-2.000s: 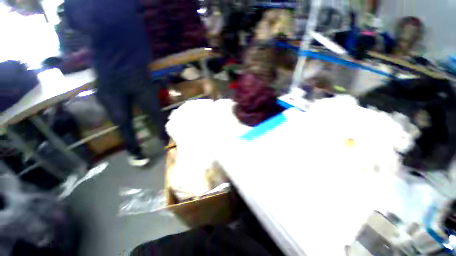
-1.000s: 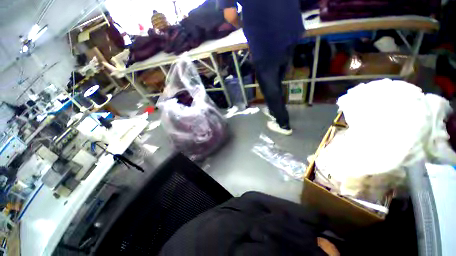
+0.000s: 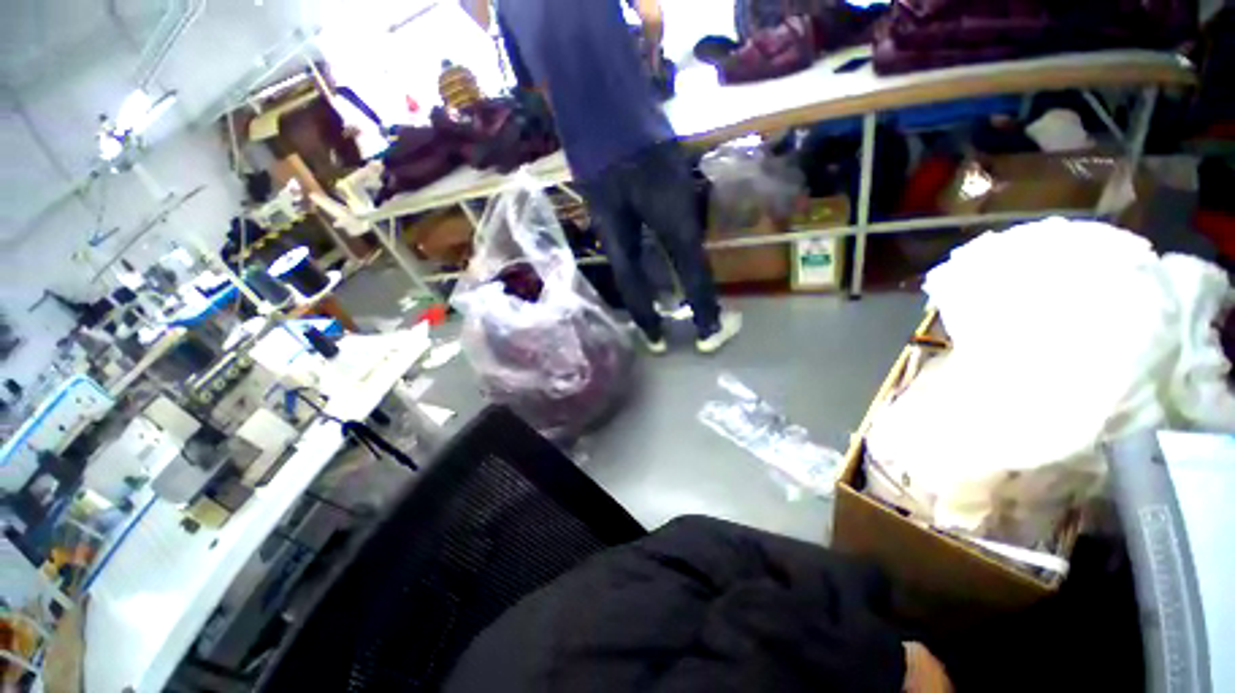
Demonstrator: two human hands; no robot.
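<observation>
A small part of my left hand (image 3: pixel 926 670) shows at the bottom edge, at the end of a black sleeve. It is cut off by the frame, so its fingers and anything in it are hidden. My right hand is out of the picture. Nearest in front, an open brown cardboard box (image 3: pixel 941 552) overflows with white material (image 3: pixel 1070 366). The box stands left of the white table (image 3: pixel 1203 542), whose ruled front edge shows at the right.
A black mesh chair back (image 3: pixel 454 548) stands at lower centre-left. A clear plastic bag (image 3: pixel 542 345) with burgundy goods and crinkled plastic (image 3: pixel 772 436) lie on the floor. A person (image 3: pixel 603 136) stands at a long table (image 3: pixel 813 92) with burgundy jackets (image 3: pixel 1029 30). Sewing machines (image 3: pixel 203 454) stand at left.
The view has swung left from the white table, then settled. Since a second ago, the person has shifted left along the long table. My left hand has stayed at the bottom edge.
</observation>
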